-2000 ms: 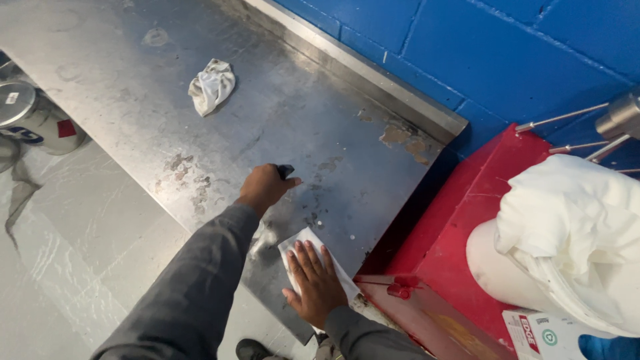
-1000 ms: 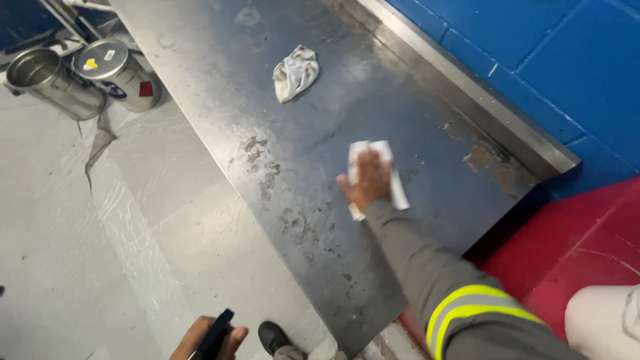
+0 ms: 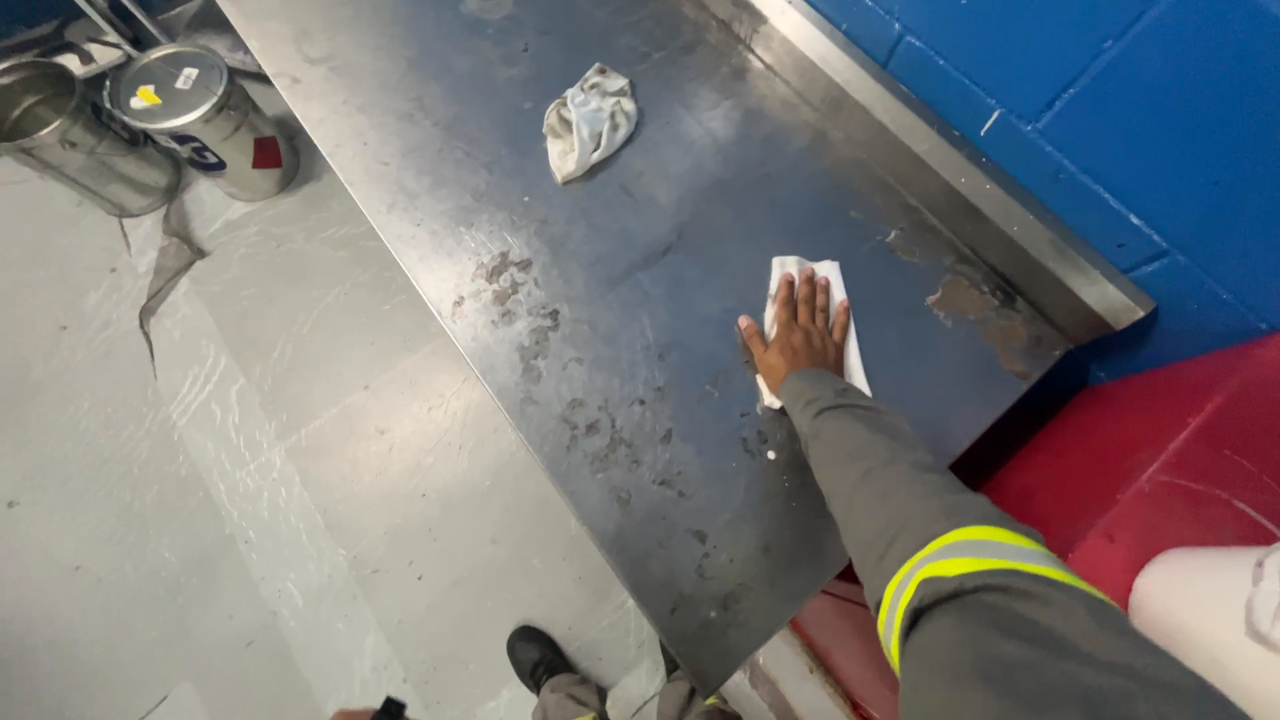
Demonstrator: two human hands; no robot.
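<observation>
My right hand [image 3: 800, 325] lies flat, fingers slightly spread, pressing a folded white cloth [image 3: 855, 375] onto a stainless steel table [image 3: 640, 340]. The cloth shows around the palm and fingertips. Farther up the table lies a crumpled, stained white rag [image 3: 592, 120], apart from the hand. Brownish-grey residue patches [image 3: 505, 275] mark the table's surface left of my right hand and near the raised back edge. Only a small part of my left hand [image 3: 355, 714] enters at the bottom edge, beside a black object [image 3: 392, 708]; most of both is cut off.
Two metal cans [image 3: 240, 150] stand on the grey floor at upper left, near a torn strip of material [image 3: 170, 270]. A blue block wall [image 3: 1140, 130] runs behind the table. At right are a red surface [image 3: 1170, 460] and a white container [image 3: 1190, 610]. My black shoe [image 3: 537, 655] is below.
From the table's near end, my right hand has moved up the table with the white cloth. My left hand has left the table, still with the black object, and is now mostly out of view.
</observation>
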